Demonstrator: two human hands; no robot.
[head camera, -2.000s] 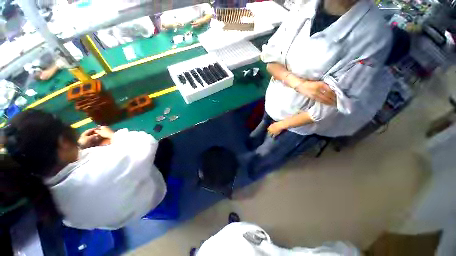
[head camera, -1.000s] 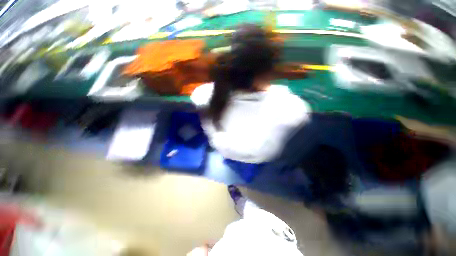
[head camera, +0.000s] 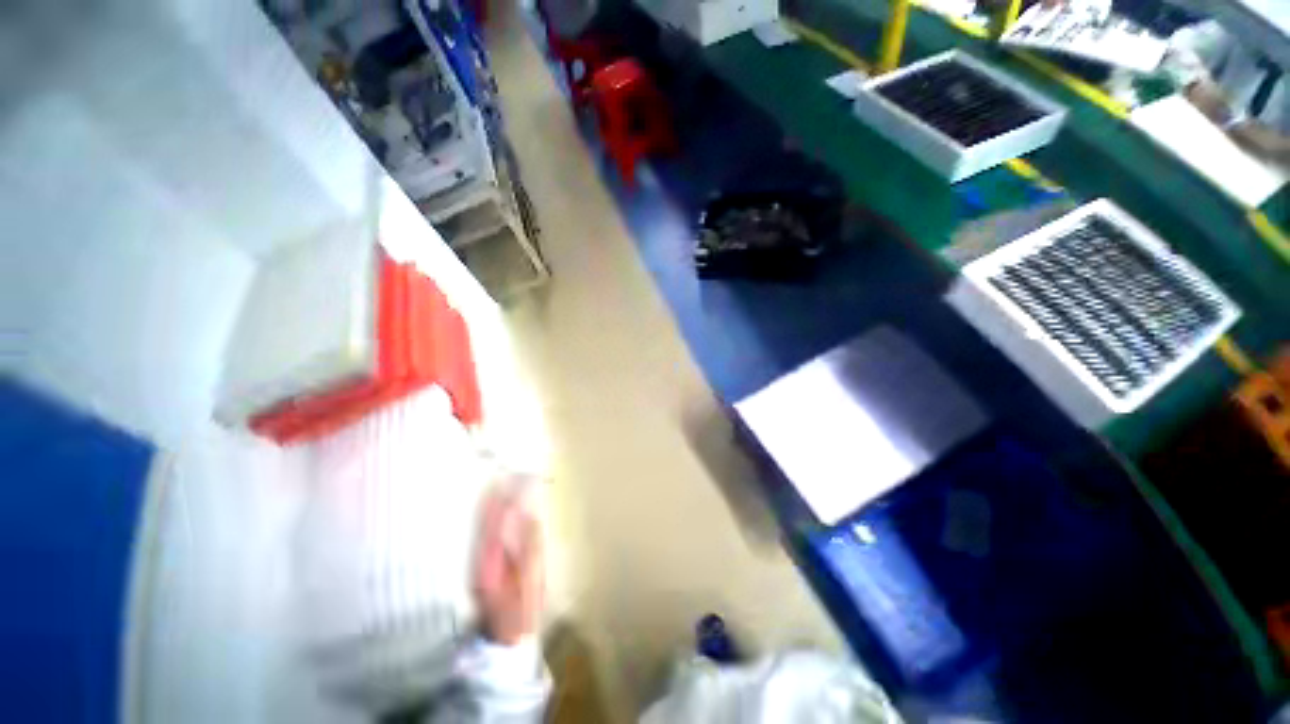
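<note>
My left hand (head camera: 509, 559) is blurred at the lower left, with its white sleeve below it. It is beside a tall white stack (head camera: 375, 516); I cannot tell whether it touches the stack or holds anything. Red trays or sheets (head camera: 425, 340) and an off-white box (head camera: 304, 318) are on top of the stack. My right hand is not in view.
A green bench (head camera: 905, 191) at the right bears white trays (head camera: 1054, 347) of dark parts. A silver-white box (head camera: 856, 424), black crate (head camera: 764, 238) and blue bin (head camera: 891, 601) stand beside it. Red stools (head camera: 630, 113) and shelving (head camera: 425, 106) flank the aisle.
The view has swung left, from the seated and standing workers to the aisle and the white and red stack. My left hand now shows more fully than one second ago.
</note>
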